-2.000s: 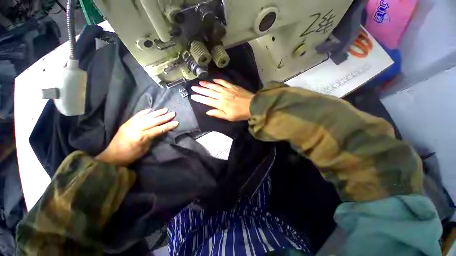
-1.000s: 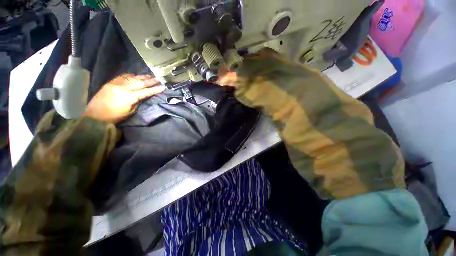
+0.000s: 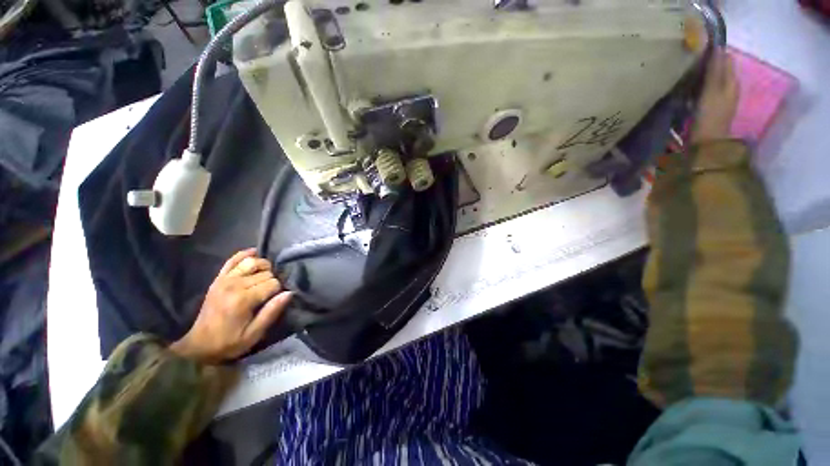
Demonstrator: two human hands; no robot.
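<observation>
A black and charcoal garment piece [image 3: 146, 246] lies on the white table and runs under the needle area of the cream sewing machine [image 3: 546, 91]. Its paler grey side shows left of the needle, and a black part with a thin seam lies toward me. My left hand [image 3: 238, 305] rests on the cloth's near left edge, fingers bent and touching a fold; whether it grips the fold is unclear. My right hand [image 3: 717, 98] is at the machine's far right end, beside the handwheel area. It is blurred and partly hidden, so its fingers cannot be read.
A white lamp [image 3: 180, 196] on a grey gooseneck hangs left of the needle. The white table [image 3: 537, 238] has its front edge before my striped apron. Dark cloth bundles [image 3: 55, 118] lie at the left. A pink item [image 3: 763, 91] lies beyond my right hand.
My right hand has left the needle area and moved to the machine's far right end. My left hand has moved toward me along the cloth. The view has shifted, showing more of the machine.
</observation>
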